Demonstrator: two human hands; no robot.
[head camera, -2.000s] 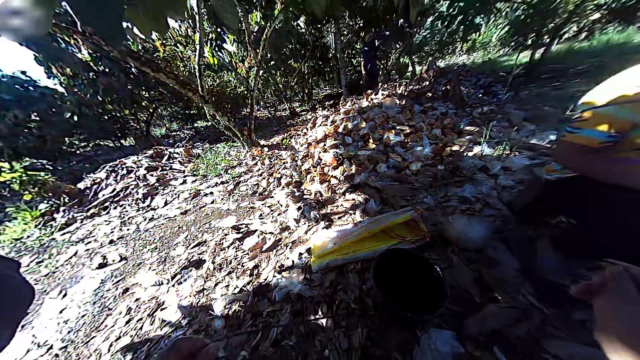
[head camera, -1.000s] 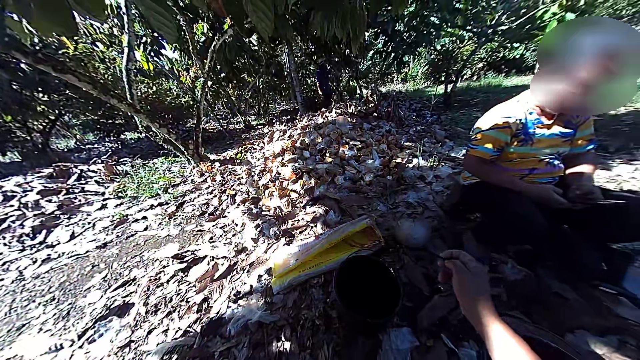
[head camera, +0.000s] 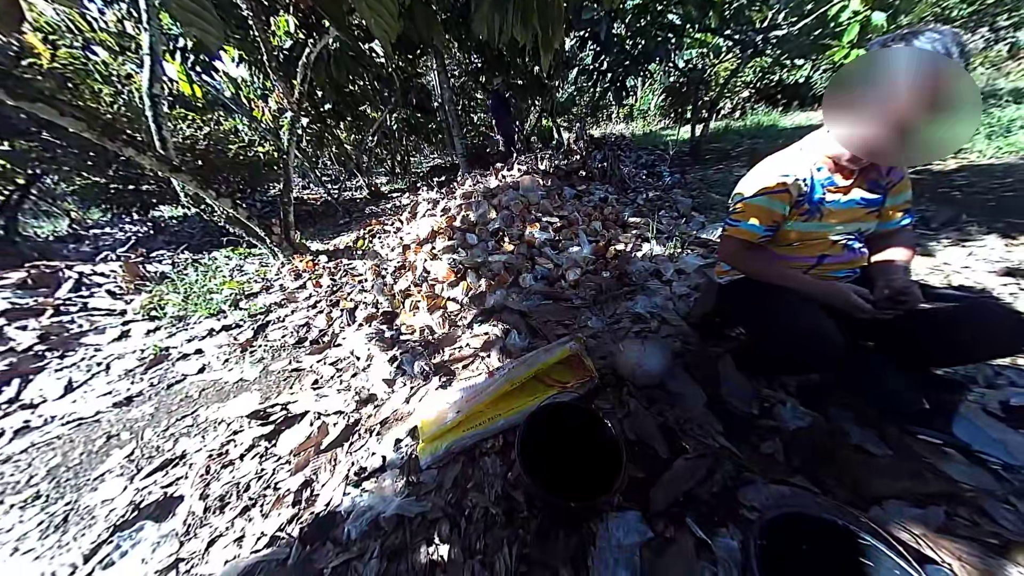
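Neither my left hand nor my right hand is in the head view now. A dark, round, open-topped container (head camera: 570, 452) stands on the leaf litter at the lower middle; its inside is too dark to make out. Against its upper left side lies a folded yellow and white sack (head camera: 496, 404) bearing writing. Part of a second dark round container (head camera: 812, 544) shows at the bottom edge, to the right.
A person (head camera: 824, 216) in a patterned shirt sits on the ground at the right, hands together in the lap. Behind the sack rises a heap of discarded husks (head camera: 496, 240). Thin tree trunks (head camera: 288, 176) stand at the back left. Dry leaves (head camera: 200, 448) cover the ground.
One second ago a bare hand and forearm reached in from the lower right, near the round container; they are out of view now. The second container has come into view at the bottom.
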